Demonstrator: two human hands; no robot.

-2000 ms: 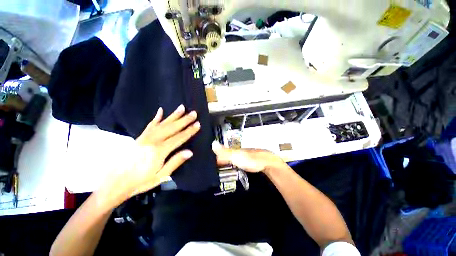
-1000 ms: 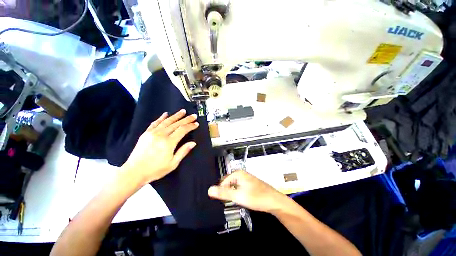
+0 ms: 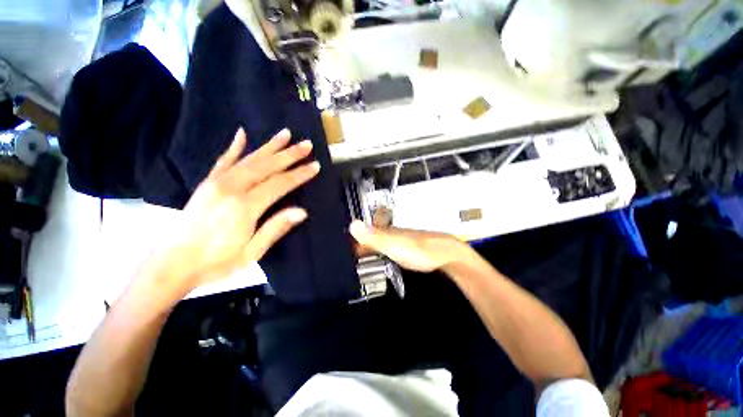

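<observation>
A dark garment (image 3: 305,236) lies flat under the presser foot (image 3: 303,85), its straight edge running toward me. More of the cloth is bunched at the left. My left hand (image 3: 236,195) lies flat on the garment with its fingers spread. My right hand (image 3: 411,244) is at the garment's right edge, thumb at the cloth; its fingers are partly hidden, so whether it pinches the cloth is unclear. The metal edge guide (image 3: 375,279) sits just below my right hand at the table's front edge.
The sewing machine bed (image 3: 521,102) has a grey block (image 3: 387,91) right of the needle and a dark tray (image 3: 581,183) at its right end. A blue crate (image 3: 709,350) stands lower right. Spools (image 3: 32,145) and a thin orange-dark tool (image 3: 29,313) lie at the left.
The view has tilted down since one second ago, so the machine head is mostly cut off. My left hand's fingers lie farther from the presser foot; my right hand is still beside the cloth edge.
</observation>
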